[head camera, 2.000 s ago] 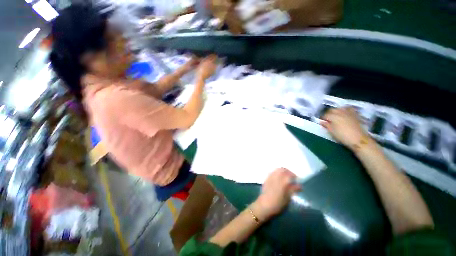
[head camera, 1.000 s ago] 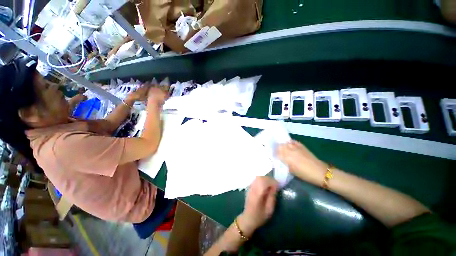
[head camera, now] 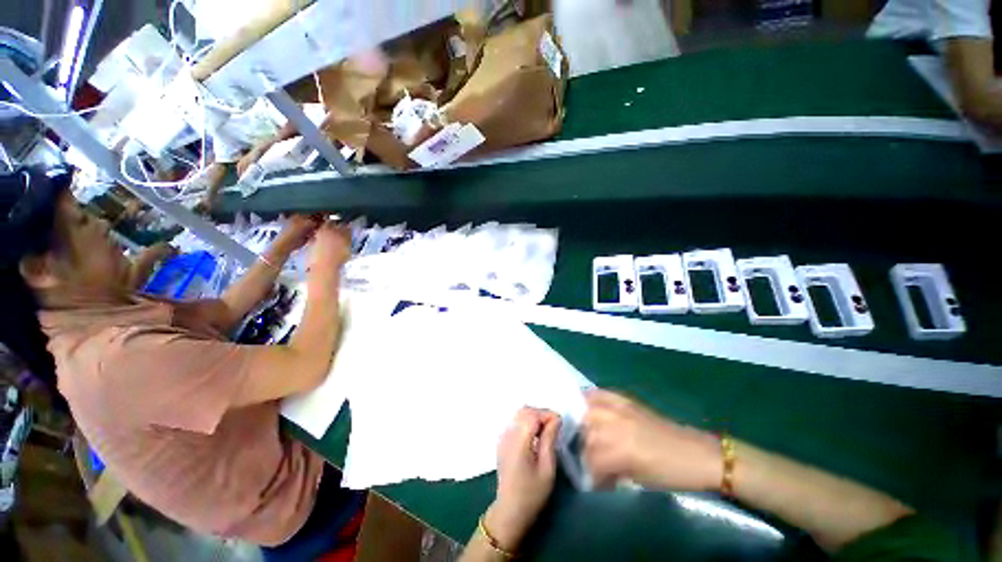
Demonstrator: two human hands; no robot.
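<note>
My right hand (head camera: 643, 442) is closed on a small greyish-white wrapped item (head camera: 572, 452), partly hidden by its fingers and blurred. My left hand (head camera: 527, 463) is beside the item's left side with curled fingers; whether it grips the item is unclear. A large fanned stack of thin white sheets (head camera: 440, 384) lies on the green worktop (head camera: 670, 379), left of and beyond my hands. Several white device units (head camera: 712, 281) with dark windows stand in a row on the belt, one apart at the right. White wrapped units (head camera: 494, 261) lie beyond the stack.
A neighbouring worker in a salmon shirt (head camera: 176, 368) reaches over dark accessories (head camera: 267, 315) at the left. A blue bin (head camera: 181, 274), brown paper packaging (head camera: 500, 93) and a pale metal rail (head camera: 769, 349) show. Another person's arm (head camera: 972, 82) is at the top right. An open carton (head camera: 387, 535) stands below the table edge.
My right hand has drawn the white item nearer to me, and it now looks more compact. My left hand is lower and right beside it. The close row of device units shows one fewer.
</note>
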